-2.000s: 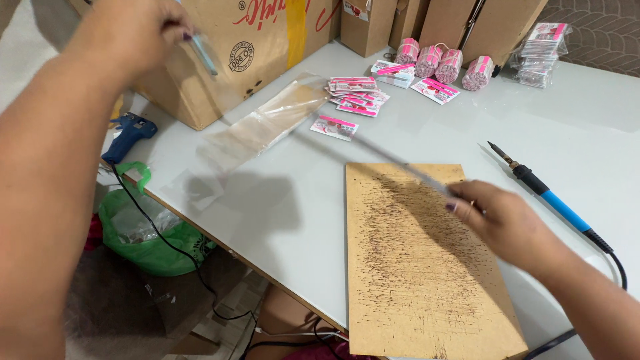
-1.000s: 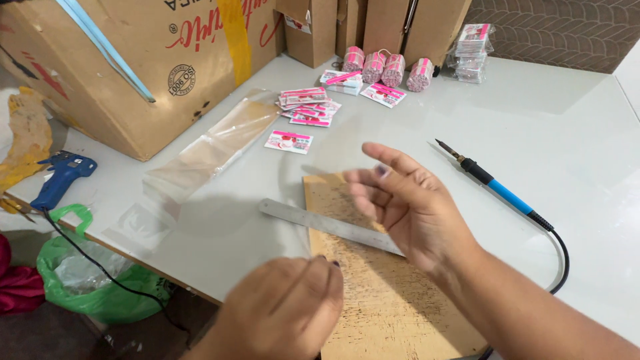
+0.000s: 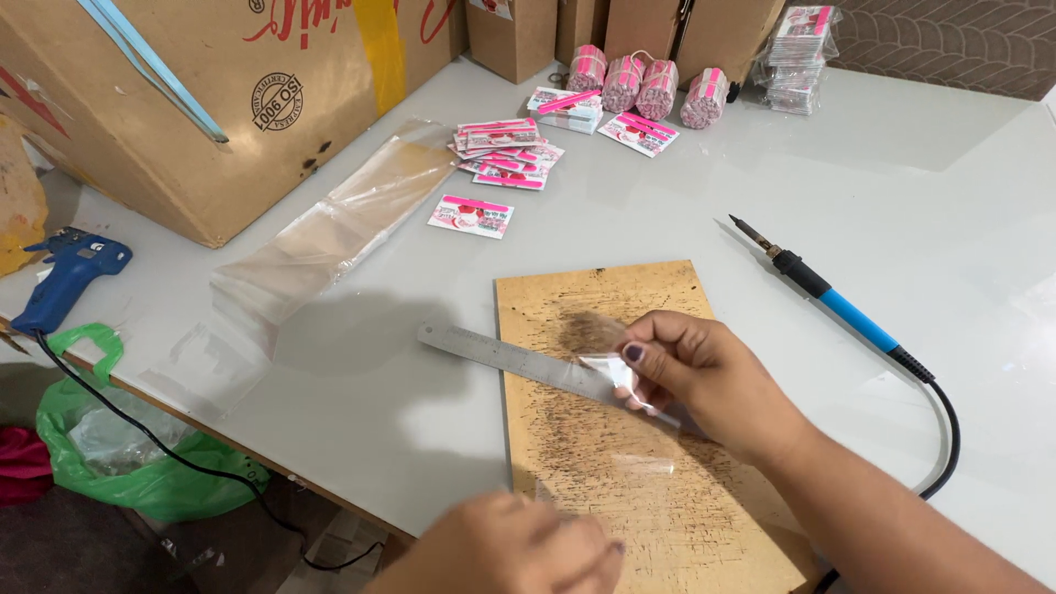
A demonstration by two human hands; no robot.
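Observation:
My right hand pinches a piece of clear plastic film between thumb and fingers, above a scorched wooden board. Under it a steel ruler lies slantwise across the board, its holed end out over the white table. My left hand, blurred, is low in the view at the board's near left part; whether it holds film cannot be told. A soldering iron with a blue handle lies right of the board. Long clear plastic sleeves lie to the left, near a loose pink and white card.
A large cardboard box with blue strips stands back left, a blue glue gun before it. Piled cards, tied pink bundles and bagged cards stand at the back. A green bag hangs below the table edge.
Two seconds ago my right hand held the ruler; it now lies across the board and that hand holds film. My left hand has come from the box down to the board's near side.

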